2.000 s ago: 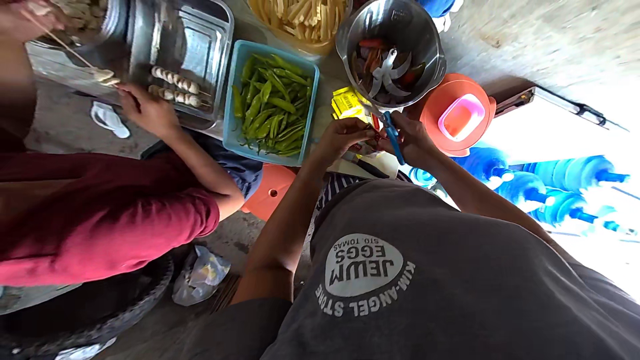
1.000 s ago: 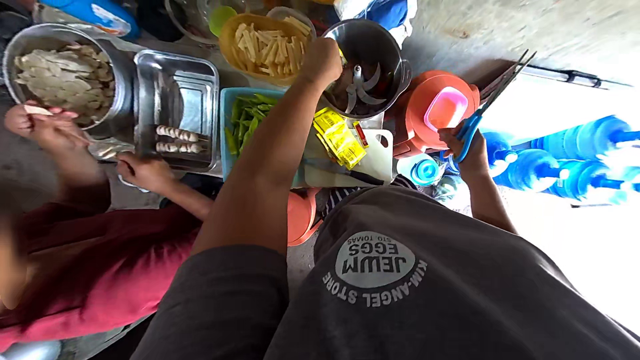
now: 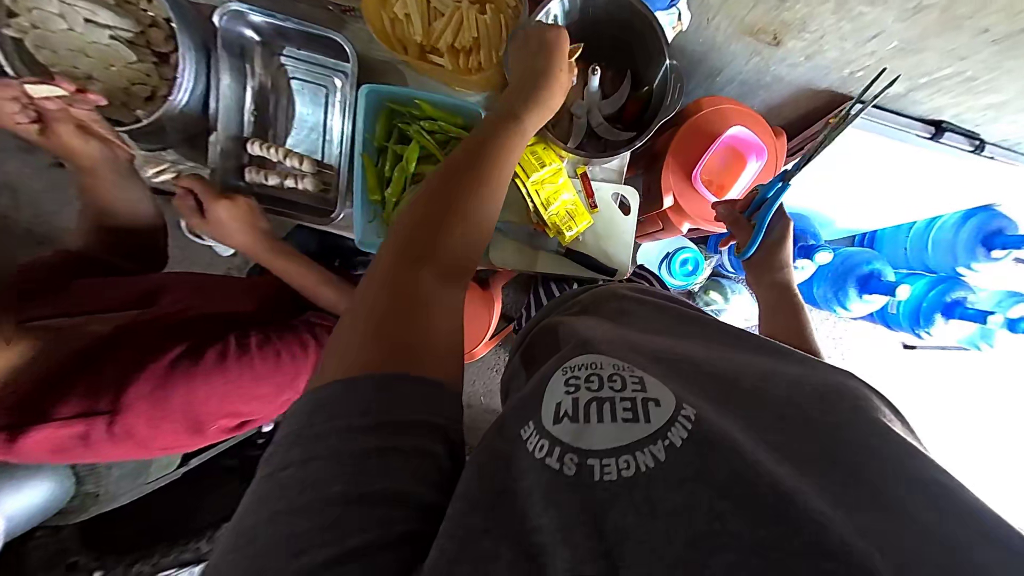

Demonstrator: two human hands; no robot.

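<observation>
My left hand is closed over the rim of a metal food-chopper bowl, with a small yellowish thing showing at its fingers; what it is cannot be told. Inside the bowl are curved blades on a central hub and dark contents. Off to the right, my right hand holds blue-handled scissors, their blades pointing up and away from the bowl. Yellow sachets and a small red packet lie on a white cutting board, beside a black-handled knife.
A blue basin of green chili peppers, a yellow bowl of pale strips and a metal tray with skewers stand leftward. A co-worker's hands are near a pot of pale slices. An orange lidded container and blue water jugs are rightward.
Two seconds ago my hands were together by the sachets, with the scissors between them. They have since parted: the left to the bowl, the right with the scissors to the right.
</observation>
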